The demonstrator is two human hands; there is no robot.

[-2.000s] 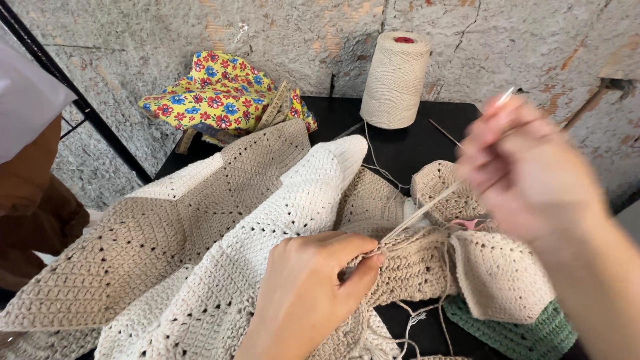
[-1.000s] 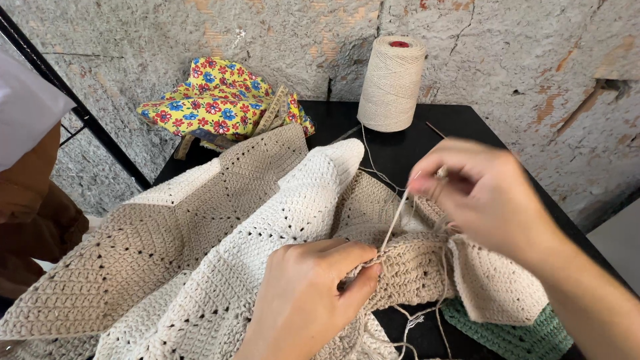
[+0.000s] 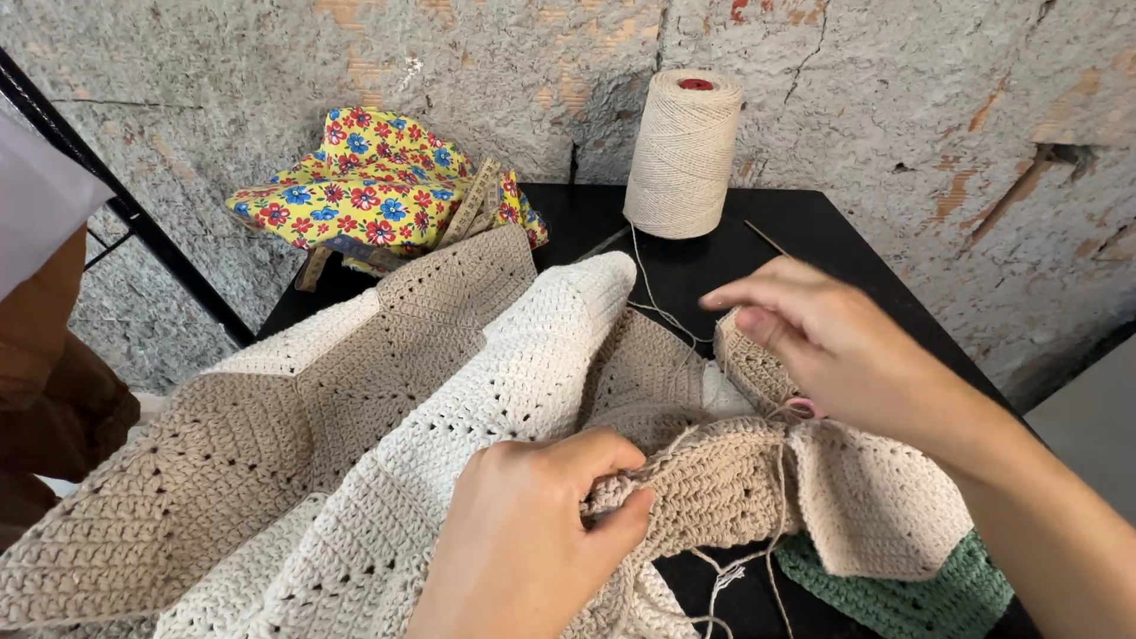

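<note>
My left hand [image 3: 550,524] pinches the edge of a beige crocheted piece [image 3: 719,488] between thumb and fingers. Above the piece's right part is my right hand [image 3: 816,337], thumb and index finger apart, with no yarn or needle visible in its fingers. Loose yarn ends [image 3: 777,550] hang down beside the beige piece. A white crocheted piece [image 3: 497,382] and a taupe one [image 3: 355,390] spread to the left. To the right lie a cream crocheted piece [image 3: 879,506] and a green one [image 3: 923,590]. Something pink [image 3: 806,408] shows partly under my right hand.
A cone of cream yarn [image 3: 683,160] stands on the black table [image 3: 781,222], its strand running to the crochet. A thin stick-like tool [image 3: 765,238] lies nearby. Yellow floral fabric [image 3: 373,186] and a measuring tape [image 3: 470,204] sit at the back left, before a rough wall.
My right hand has come down from its raised place at the right, and the taut strand seen between the hands is gone. My left hand keeps its pinch on the crochet.
</note>
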